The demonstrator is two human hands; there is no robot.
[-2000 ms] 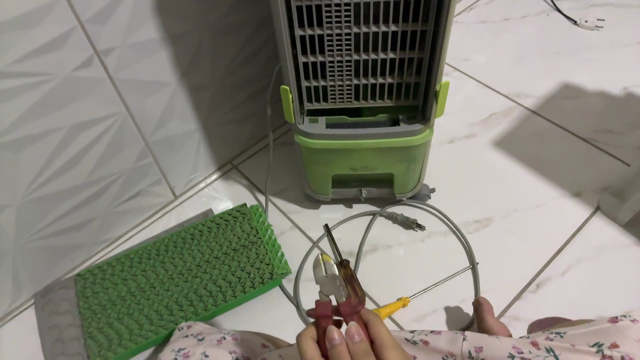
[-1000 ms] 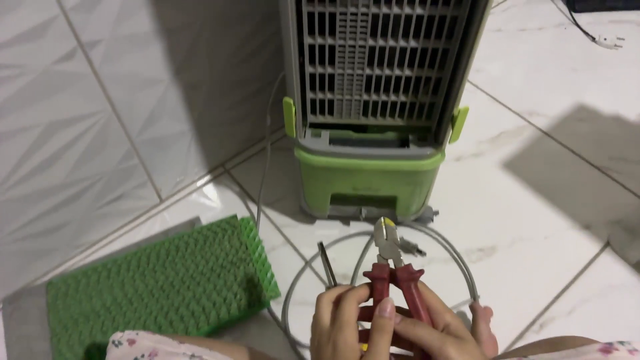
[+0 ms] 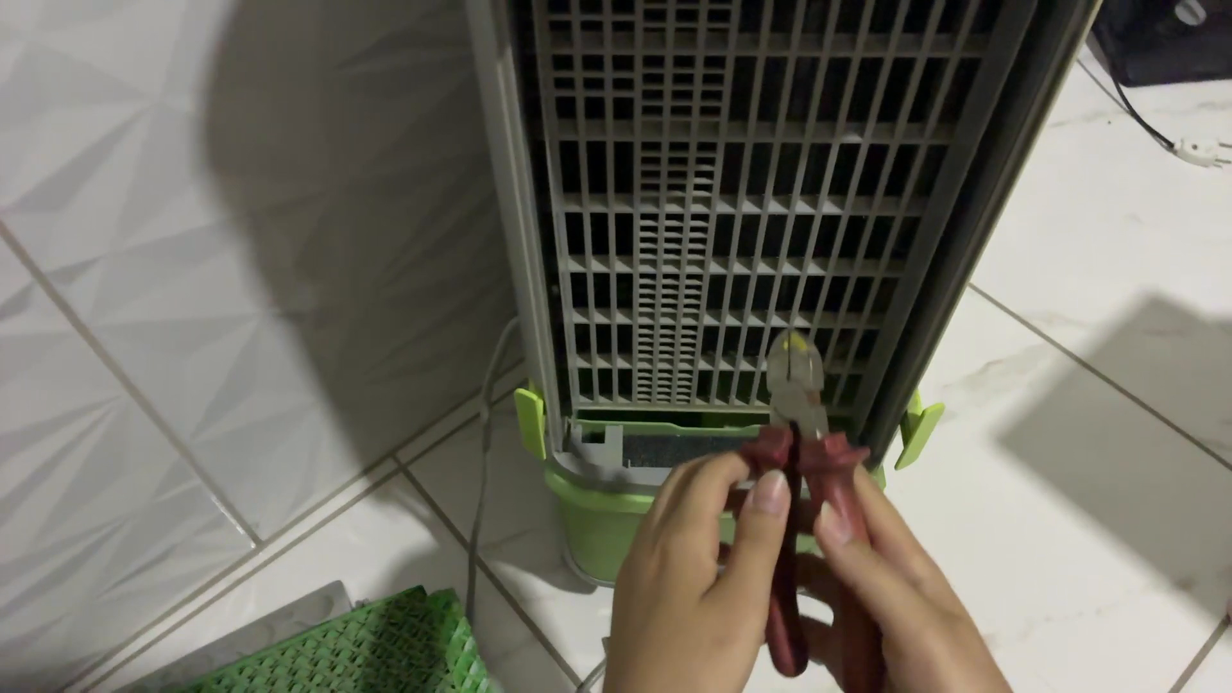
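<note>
Diagonal cutting pliers [image 3: 797,409] with red handles point up in front of the grey plastic grille [image 3: 674,241] of an air cooler. My left hand [image 3: 698,568] grips one handle, thumb laid along it. Around the other handle my right hand [image 3: 895,577] is closed. The jaws look shut, with a bit of yellow near their tip. Below the grille is the cooler's green water tank [image 3: 602,525], partly hidden by my hands.
A green honeycomb cooling pad [image 3: 356,650] lies at the bottom left. Light green clips [image 3: 529,423] flank the cooler. A grey cord [image 3: 481,491] runs down its left side beside the textured wall [image 3: 125,289]. A white plug [image 3: 1201,151] and a black object [image 3: 1165,43] are at the upper right.
The pliers, now held in both hands, have moved up from over the floor and tank to in front of the grille. The view has shifted closer to the cooler. The screwdrivers seen earlier no longer show.
</note>
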